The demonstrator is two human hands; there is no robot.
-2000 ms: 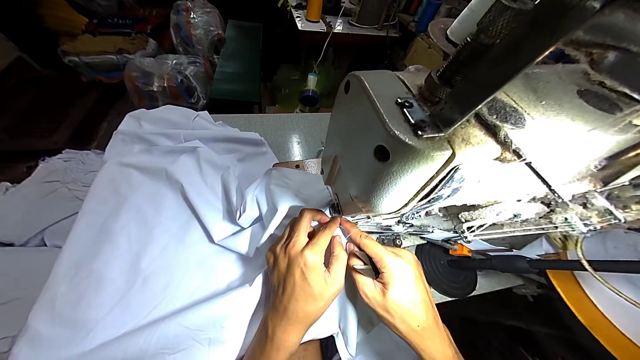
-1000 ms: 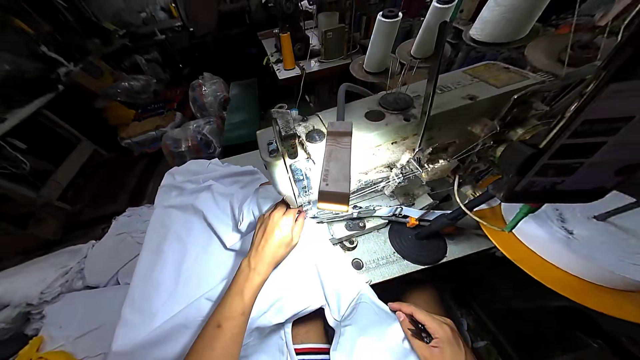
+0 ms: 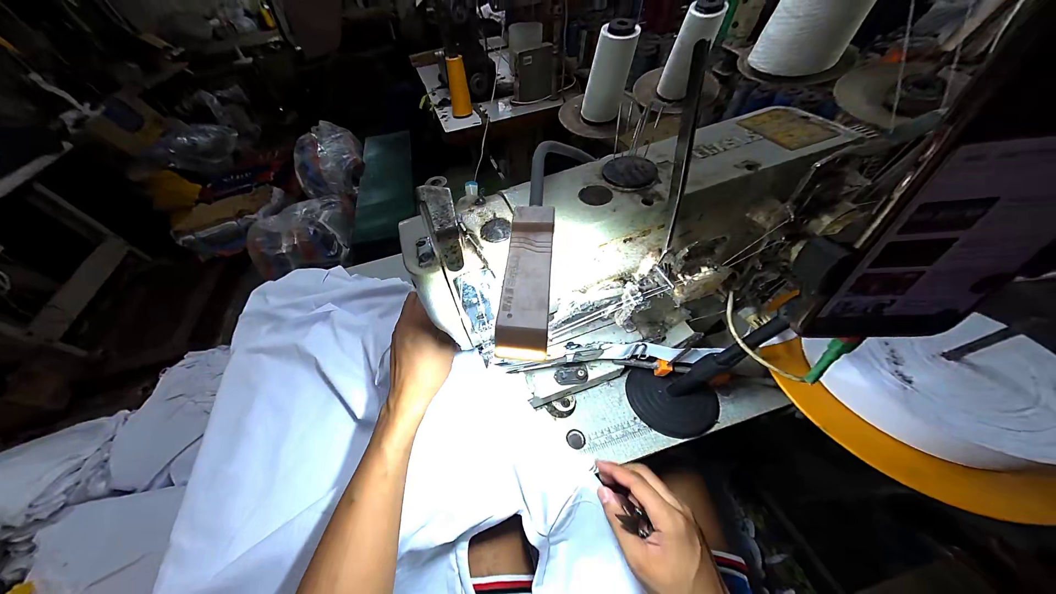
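Note:
White fabric spreads over my lap and up onto the bed of an industrial sewing machine. My left hand rests on the cloth beside the needle area, its fingertips hidden behind the machine head. A small lamp shines just right of it. At the lower right, my right hand is closed around a small dark metal tool, perhaps thread snips, with thumb and index finger at the edge of the fabric.
A round black base stands on the machine bed, bearing a phone-like screen. Right of it lies a large roll of white tape on an orange disc. Thread cones rise behind; white cloth pieces are piled left.
Two seconds ago both hands were together at the needle area. My right hand has since moved down to the lower right, and my left hand stays near the needle. The view has shifted considerably.

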